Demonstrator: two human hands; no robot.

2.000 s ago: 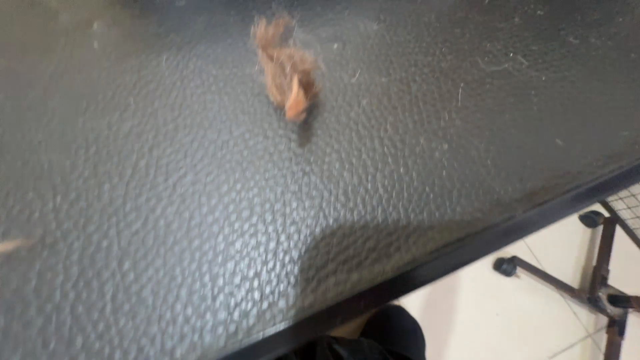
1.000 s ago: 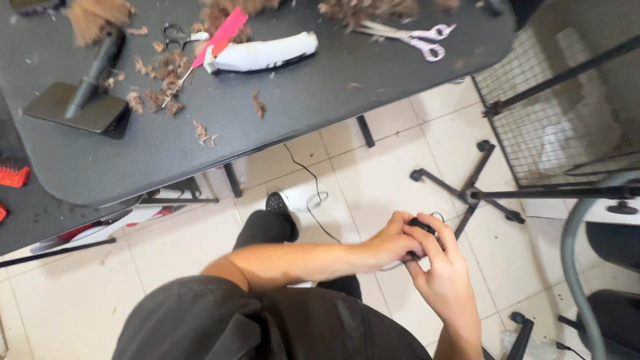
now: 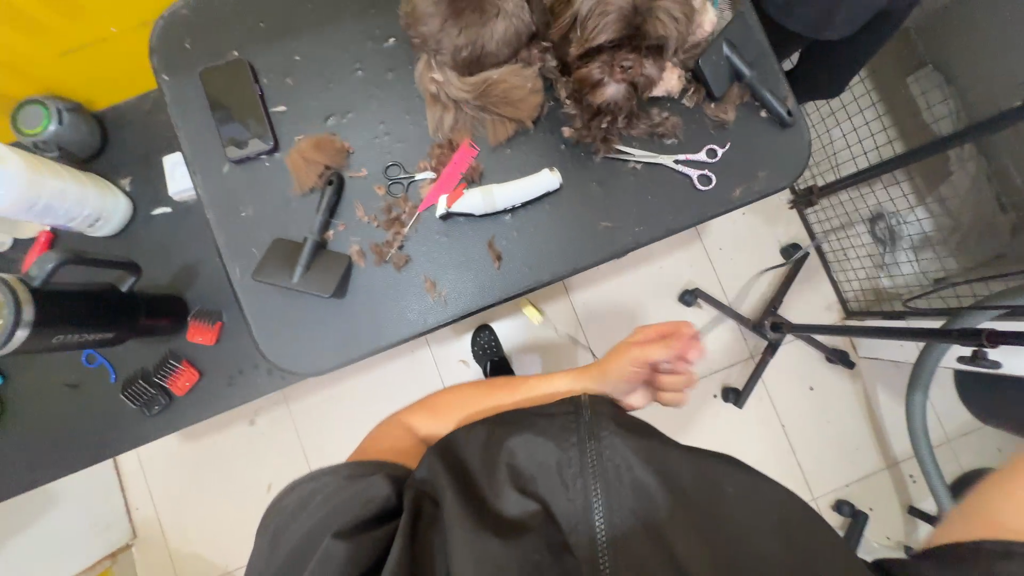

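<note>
My left hand (image 3: 652, 364), blurred, is in front of my dark top, past the near edge of the black grooming table (image 3: 384, 312). Its fingers are curled; a thin pale cord (image 3: 752, 280) seems to run off beside it, and whether it is held is unclear. Only my right forearm shows at the right edge. On the table, a white hair clipper (image 3: 508, 196) touches a pink comb (image 3: 450, 176). Small black-handled scissors (image 3: 408, 178) lie left of them, larger shears (image 3: 676, 160) to the right. A slicker brush (image 3: 300, 268) rests near cut brown hair (image 3: 392, 224).
A brown long-haired dog (image 3: 480, 80) lies at the table's far side, beside another brush (image 3: 752, 84). A phone (image 3: 238, 108) is at left. The side table holds a black mug (image 3: 88, 312) and clipper guards (image 3: 176, 374). A wheeled stand (image 3: 772, 326) and wire cage (image 3: 872, 200) are at right.
One second ago my hands were together around a small dark thing. Now they are apart, my right hand out of view to the right.
</note>
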